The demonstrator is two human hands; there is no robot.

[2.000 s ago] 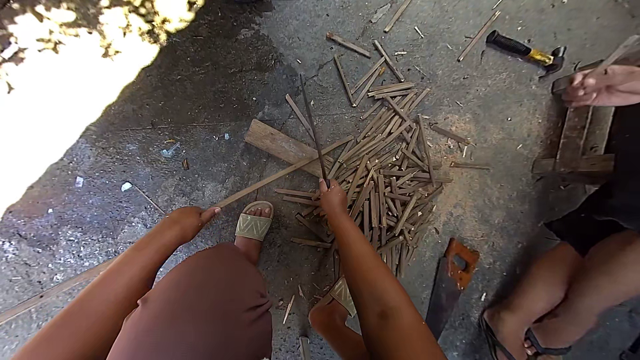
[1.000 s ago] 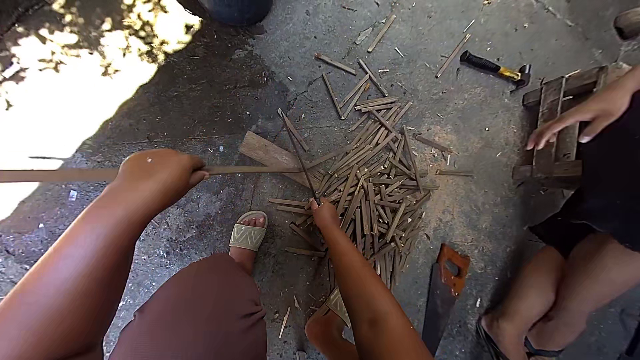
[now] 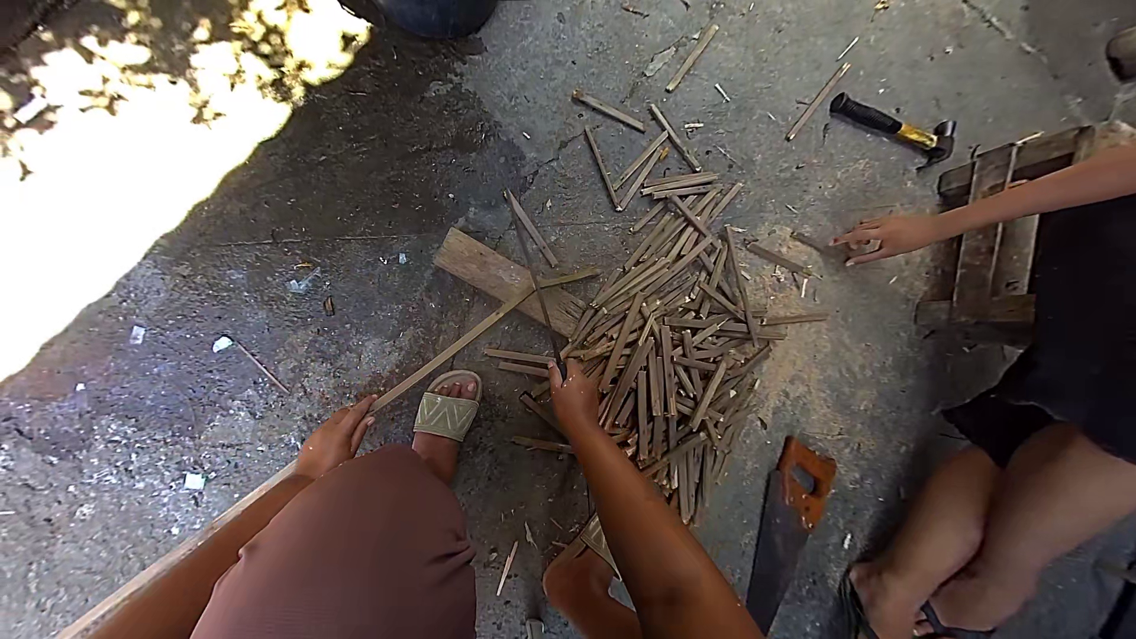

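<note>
My left hand point(image 3: 337, 437) is closed around a long thin wooden strip point(image 3: 444, 356), which runs from the lower left up to a short flat board point(image 3: 484, 266) on the floor. In my right hand point(image 3: 575, 390) is the handle of a long dark blade point(image 3: 538, 284), likely a machete or large knife. The blade crosses the strip over the board. Right beside the board and my right hand lies a large heap of short cut wooden sticks point(image 3: 657, 355).
A hand saw point(image 3: 781, 524) lies right of the heap, and a hammer point(image 3: 895, 130) at the upper right. Another person's hand point(image 3: 887, 238) reaches toward a loose stick, near a low wooden stool point(image 3: 985, 257). My sandalled foot point(image 3: 448, 410) is close to the strip. A dark container point(image 3: 439, 13) stands at the top.
My left hand has moved down toward my knee, and the strip now slants up across the board. The other person's hand has moved from the stool to the floor near the heap.
</note>
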